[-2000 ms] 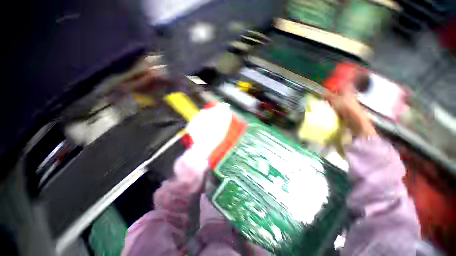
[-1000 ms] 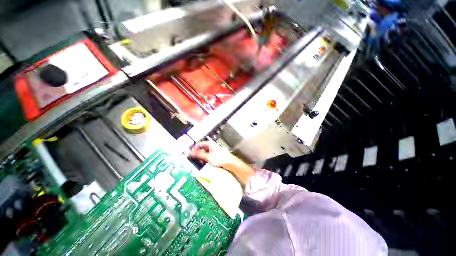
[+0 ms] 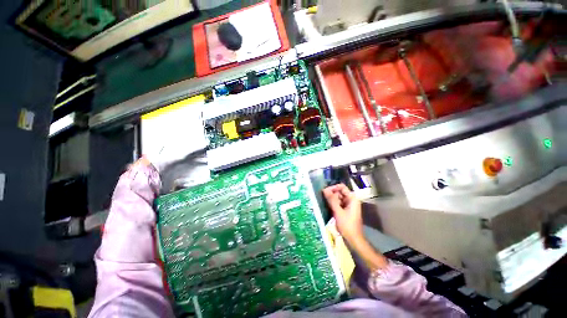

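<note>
A green circuit board (image 3: pixel 242 239) lies solder side up, nearest me, between my sleeves. A second board (image 3: pixel 320 102) sits component side up behind it on the conveyor, with white heat sinks (image 3: pixel 245 151), a yellow transformer (image 3: pixel 230 129) and dark coils. My left hand (image 3: pixel 142 165) is small and blurred at the lower left of a white sheet with a yellow edge (image 3: pixel 168 133); its fingers and any grip cannot be made out. My right hand (image 3: pixel 343 208) is bare, off the near board's right edge, fingers curled beside the conveyor's end; whether it pinches anything is unclear.
A yellow piece (image 3: pixel 343 258) shows at the near board's right edge. A metal rail (image 3: pixel 385 146) and red conveyor bed (image 3: pixel 447 87) run right. A machine panel with a red knob (image 3: pixel 492 166) stands at right. A black mouse (image 3: pixel 230 36) lies on a red-edged pad (image 3: pixel 200 49); a monitor (image 3: pixel 93 22) is upper left.
The view has swung back left from the machine side, bringing both boards, the mouse pad and my left sleeve into view. My right hand stays by the conveyor's end, fingers still curled.
</note>
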